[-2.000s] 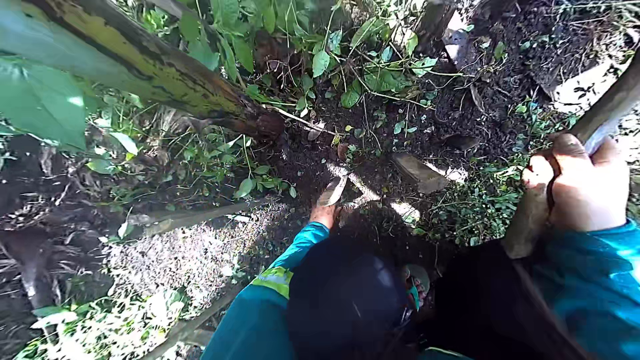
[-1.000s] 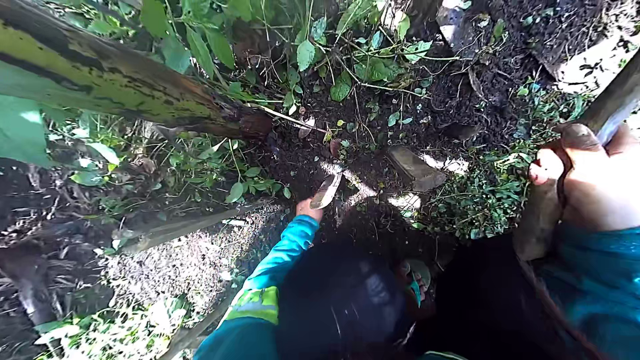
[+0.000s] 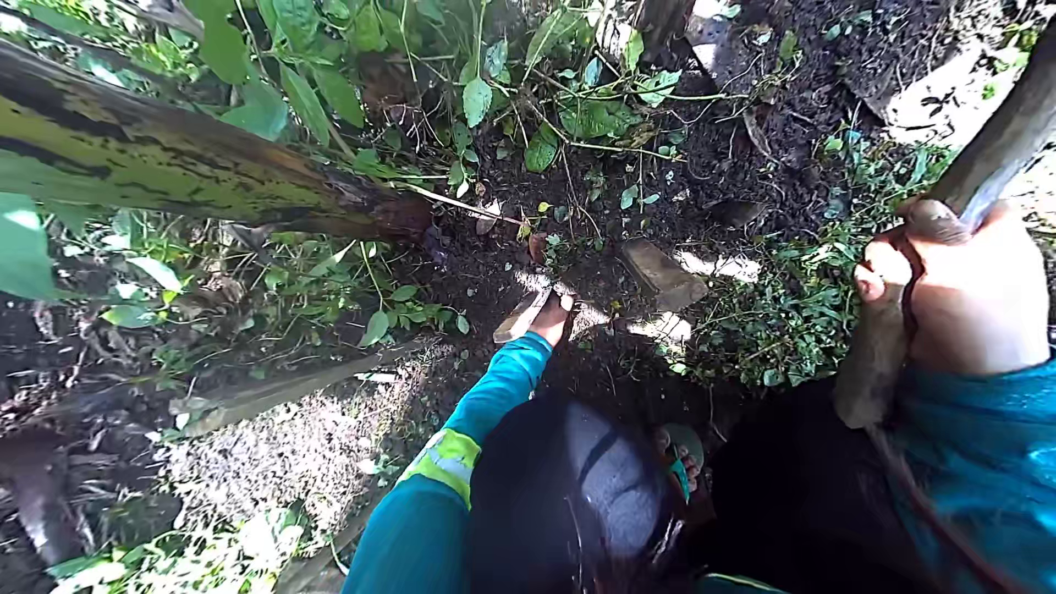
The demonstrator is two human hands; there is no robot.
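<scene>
My left hand (image 3: 554,318), at the end of a teal sleeve, is low at the soil near the middle of the view. A flat, pale piece (image 3: 521,315), perhaps a blade or wood, lies along its left side; the fingers are small and partly hidden, so whether they grip it is unclear. At the right, my right hand (image 3: 961,285) is closed around a thick wooden pole (image 3: 1002,124), which runs up to the upper right edge. A thin dark cord or strap hangs from the pole's lower end.
A green and brown plant trunk (image 3: 206,169) slants in from the left. A short wooden block (image 3: 662,276) lies on dark soil right of my left hand. A long board (image 3: 289,388) lies lower left. Leafy weeds (image 3: 594,120) grow above, and my sandalled foot (image 3: 683,454) shows below.
At my left hand, the pale piece pointed up and right of the fingers in the earlier frames; now it lies along the hand's left side. My right hand keeps its hold on the pole.
</scene>
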